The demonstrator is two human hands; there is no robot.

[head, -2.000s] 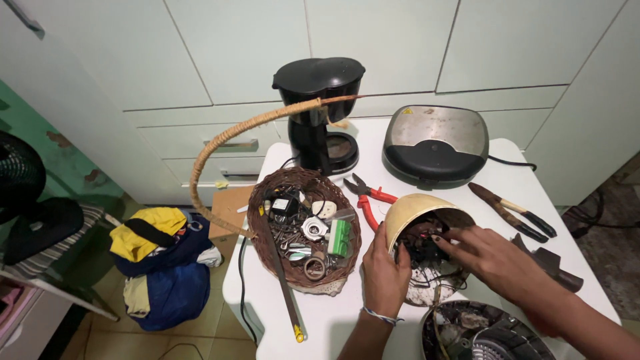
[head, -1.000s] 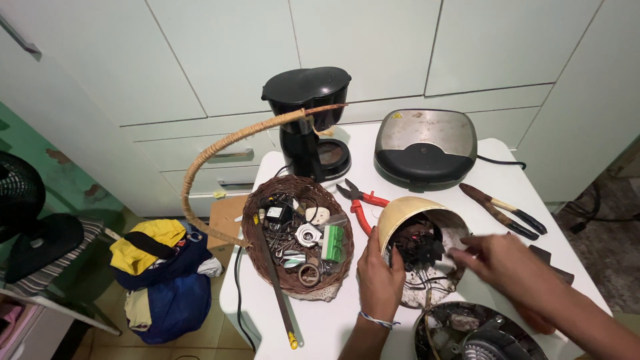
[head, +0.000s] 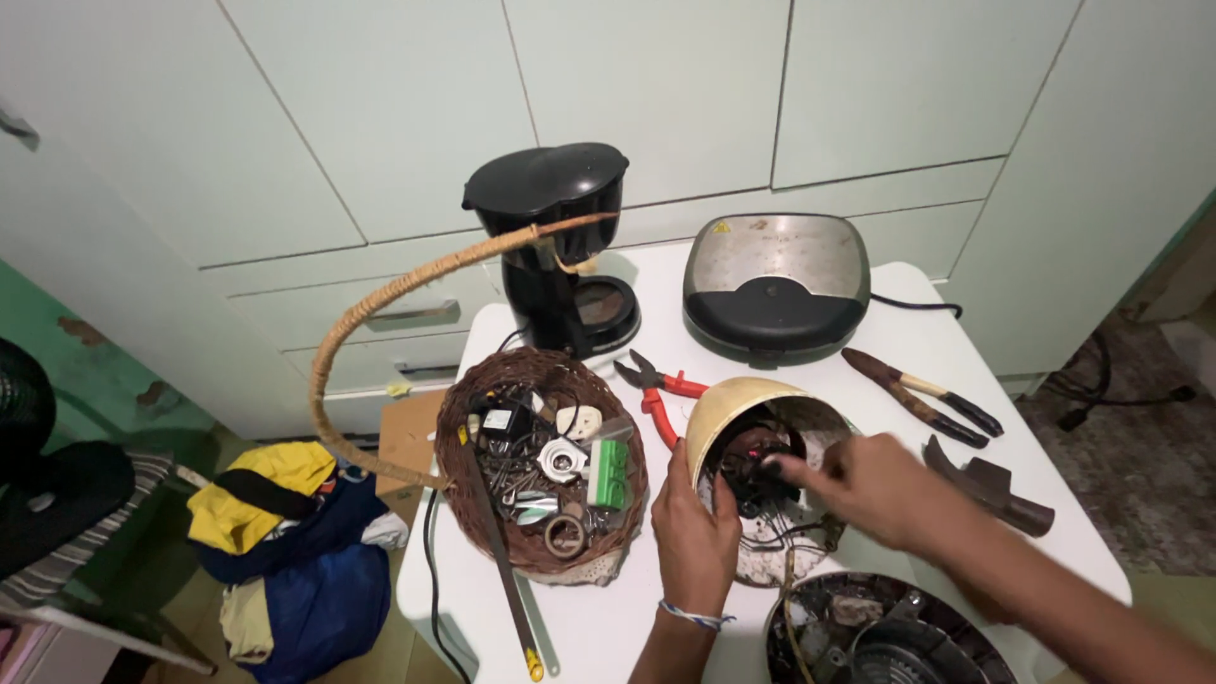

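My left hand (head: 698, 518) grips the near left rim of a cream, dome-shaped appliance housing (head: 727, 408), which is tilted so its inside faces right. Dark parts and wires (head: 760, 465) show inside, and thin wires trail out below. My right hand (head: 855, 484) is at the housing's opening, with its fingertips by the dark parts; whether it pinches one cannot be told. Red-handled pliers (head: 655, 385) lie just left of the housing. Below it rests a round black part (head: 883, 636) with a ribbed centre, cut off by the frame's bottom edge.
A wicker basket (head: 456, 418) with a tall handle holds screws, tape and a green-and-white pack; a hacksaw blade (head: 503, 570) leans across it. Behind stand a black coffee maker (head: 546, 190) and a sandwich maker (head: 774, 285). Worn cutters (head: 921, 394) and a hammer head (head: 988, 489) lie right.
My right hand was at the housing's opening, drew a little to the right, and is now back close to the dark parts. My left hand still holds the housing.
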